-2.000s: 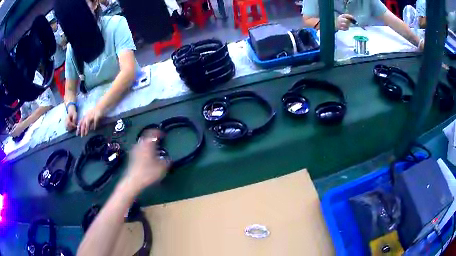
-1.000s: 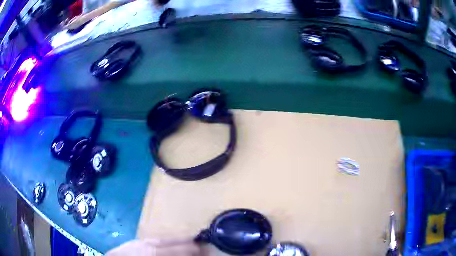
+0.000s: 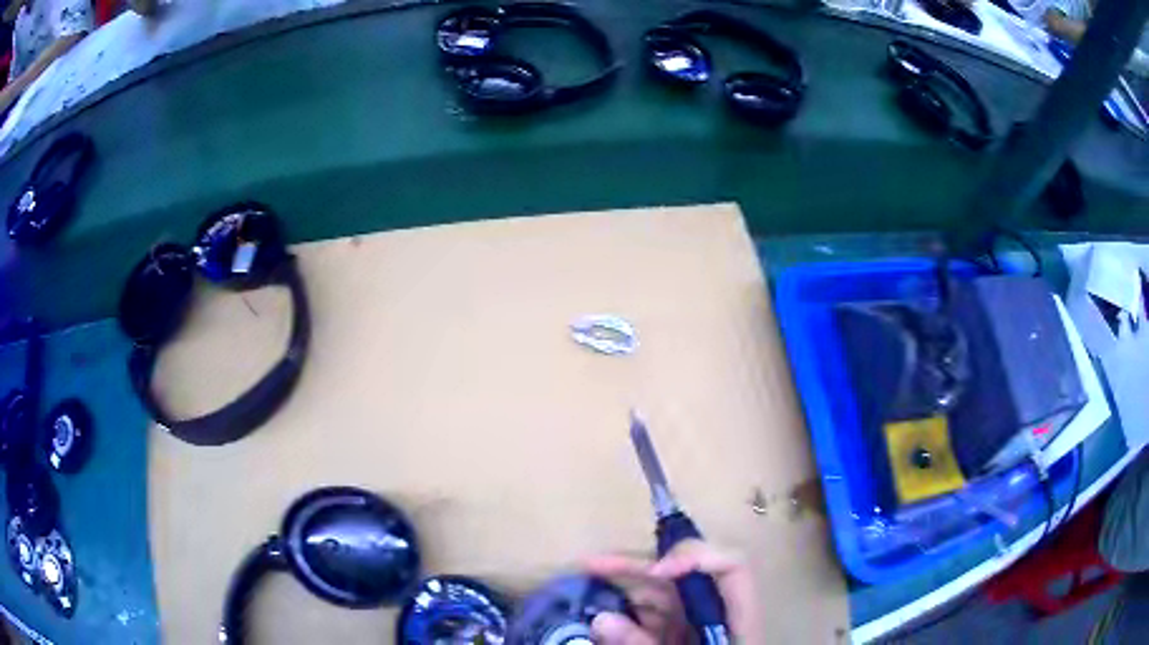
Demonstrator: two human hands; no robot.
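Note:
My right hand (image 3: 716,582), at the bottom edge, holds the dark handle of a soldering iron (image 3: 655,476), its silver tip pointing up over the cardboard. Fingers of this hand also touch a black driver plate (image 3: 552,607) with a pale centre, cut off by the bottom edge. Left of it lie a shiny open ear cup (image 3: 451,615) and a glossy black ear cup (image 3: 349,547) on a headband. I cannot make out my left hand. Any wires at the plate are too small to tell.
Another headphone (image 3: 217,422) lies at the cardboard's left. A silvery solder coil (image 3: 606,334) lies on the cardboard (image 3: 504,315). At right, a blue tray (image 3: 819,416) holds a yellow sponge (image 3: 924,460) and a grey station. Headphones (image 3: 508,83) stand on the green line, beside a green post.
The view has swung down from the line to the cardboard. The arm that reached to the line, then the hand at the lower left, are gone. The iron, earlier lying at right, is now in my right hand.

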